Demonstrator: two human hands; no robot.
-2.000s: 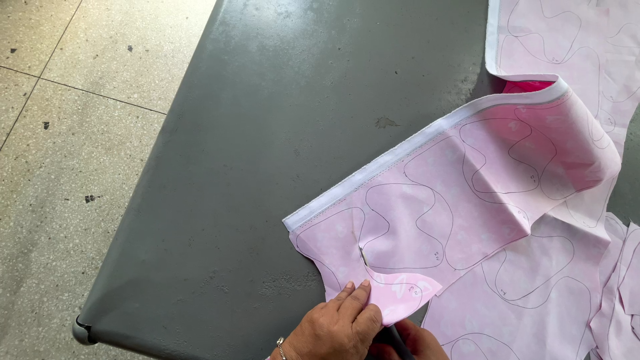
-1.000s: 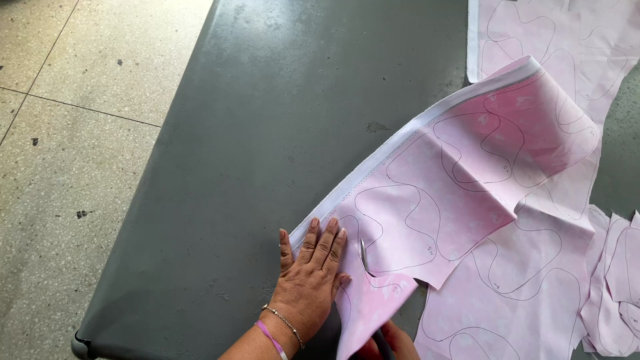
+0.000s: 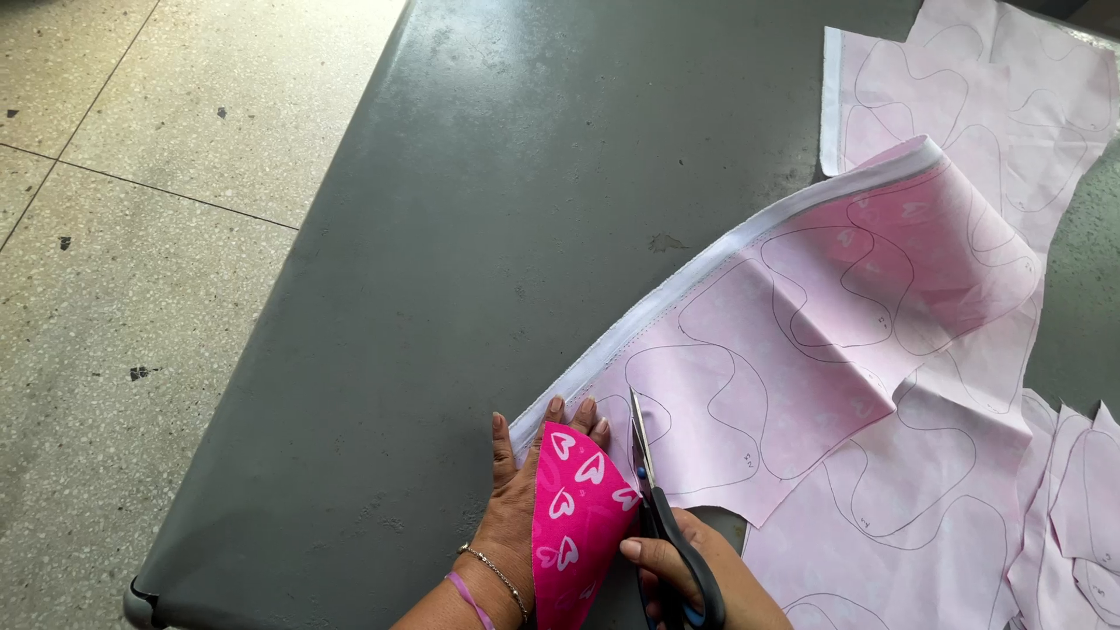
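Note:
A pink fabric sheet (image 3: pixel 691 394) with drawn curved outlines and a white edge strip lies across the grey table. My left hand (image 3: pixel 518 503) lies with spread fingers on its lower left corner, partly covered by a folded-over flap (image 3: pixel 573 525) whose bright pink face shows white hearts. In my right hand (image 3: pixel 687 560) are black-handled scissors (image 3: pixel 646 464). Their blades point up the sheet, just right of the flap, on a drawn outline; they look nearly closed. Part of my right hand is hidden behind the handles.
More marked pink fabric (image 3: pixel 910 525) extends beneath and to the right. Cut fabric pieces (image 3: pixel 1063 507) are heaped at the lower right. The grey table (image 3: pixel 420 306) has its left edge above a speckled tile floor (image 3: pixel 175 289).
My left hand has moved onto the sheet's corner by the white strip. The cut flap has folded over, showing its bright heart-printed face. The scissors have come more into view.

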